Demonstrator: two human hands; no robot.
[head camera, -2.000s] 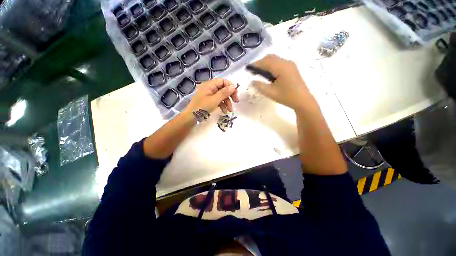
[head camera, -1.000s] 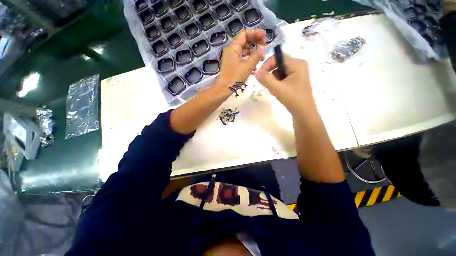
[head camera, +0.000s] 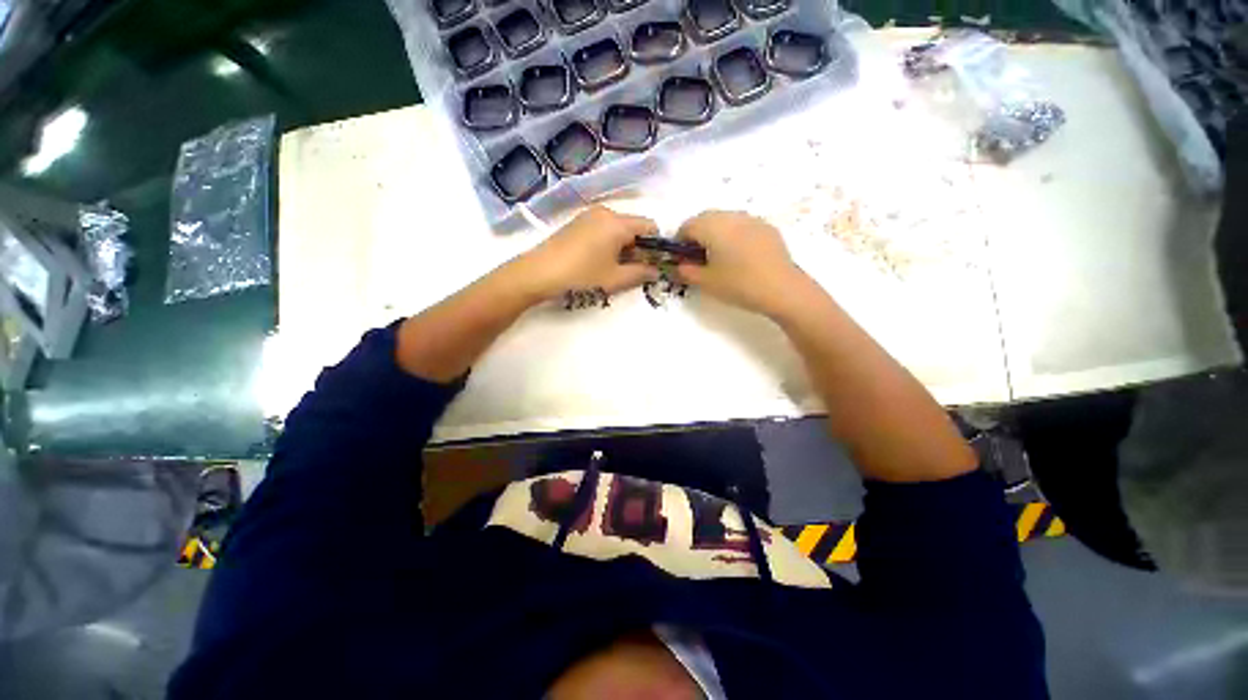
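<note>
My left hand (head camera: 591, 256) and my right hand (head camera: 741, 260) meet over the white board and grip a dark frame (head camera: 664, 250) between them, seen nearly edge-on. Several tiny dark strips (head camera: 586, 298) lie in a row on my left wrist. The small loose strip pile (head camera: 665, 290) shows just below the frame, partly covered by the hands. The tweezers cannot be made out. The translucent blister tray (head camera: 509, 216) lies beyond the hands with rows of dark frames (head camera: 628, 126) in its pockets.
Pale flecks (head camera: 876, 239) lie on the white board (head camera: 370, 301) to the right. A small clear bag with dark bits (head camera: 1020, 130) lies further right. A flat clear bag (head camera: 223, 205) lies on the green surface at left. Another tray (head camera: 1163, 96) is at upper right.
My hands have come together lower down and now hold a frame between them. The black tool seen in my right hand earlier no longer shows. The view has shifted, with the tray higher in it.
</note>
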